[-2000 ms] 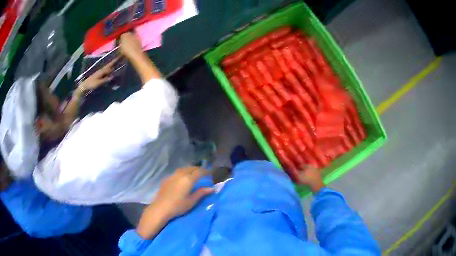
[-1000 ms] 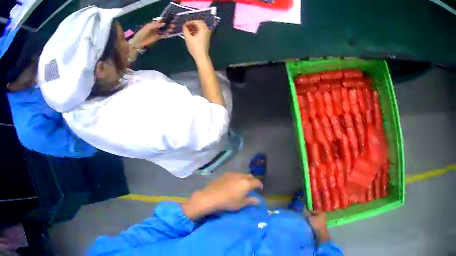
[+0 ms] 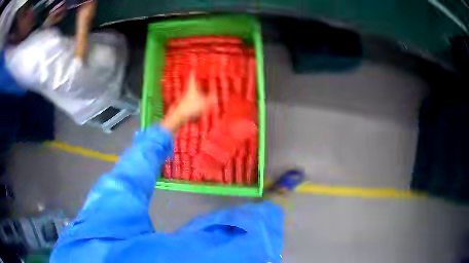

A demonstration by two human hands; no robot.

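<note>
The bright green crate (image 3: pixel 261 115) stands upright on the floor, filled with tight rows of red wrapped packs (image 3: pixel 177 61). A few flatter red packs (image 3: pixel 218 146) lie loose on top, towards its lower right. My left hand (image 3: pixel 191 104) is over the left middle of the crate, blurred, with one finger pointing up and apart from the others. I see nothing held in it. Whether it touches the packs is unclear. My right hand is not in view.
A person in a white smock (image 3: pixel 67 67) sits on a pale stool (image 3: pixel 110 117) left of the crate. The dark green bench edge (image 3: pixel 308 13) runs along the top. A yellow floor line (image 3: pixel 355 191) and a blue shoe (image 3: pixel 290 177) are below right.
My left hand has moved from in front of my body to over the crate. My right hand has left the crate's near edge and the picture. The view has shifted, so the crate appears further left.
</note>
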